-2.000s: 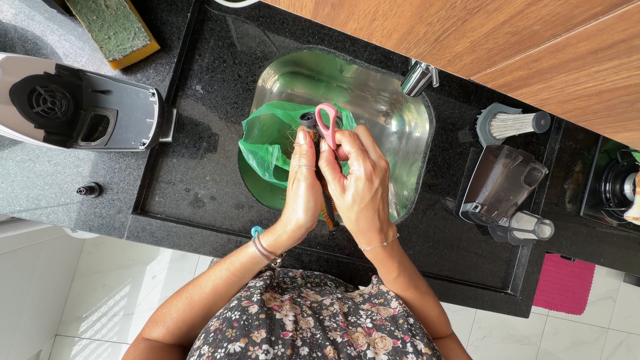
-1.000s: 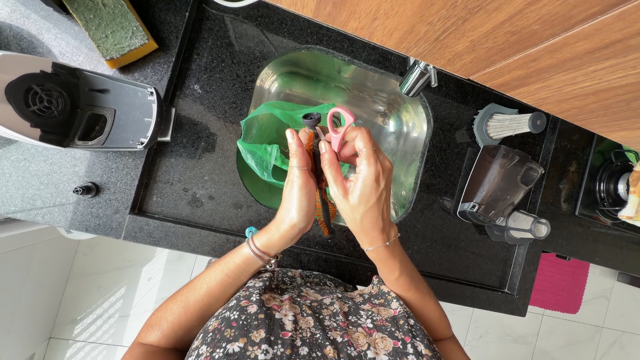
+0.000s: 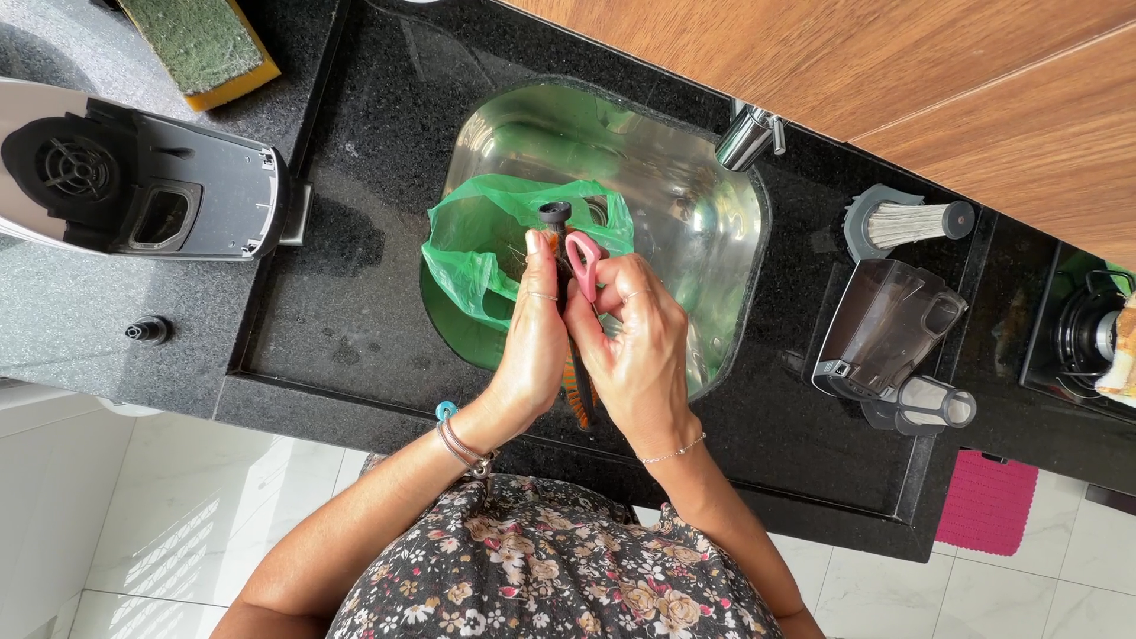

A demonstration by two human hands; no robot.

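Observation:
Between my two hands is a vacuum cleaner's brush roller, dark with orange bristles, its round black end pointing away from me. My left hand holds it from the left side, thumb near the upper end. My right hand grips scissors with pink handles against the roller; their blades are hidden. Just beyond lies a green plastic bag, opened out in the steel sink, with what look like hairs inside it.
A handheld vacuum body and a sponge lie at left, with a small black part. At right are a pleated filter, a clear dust container and a mesh filter. A chrome faucet stands behind the sink.
The pink scissor handles have tilted and shifted slightly against the roller. Both hands stay over the near part of the sink, still around the roller.

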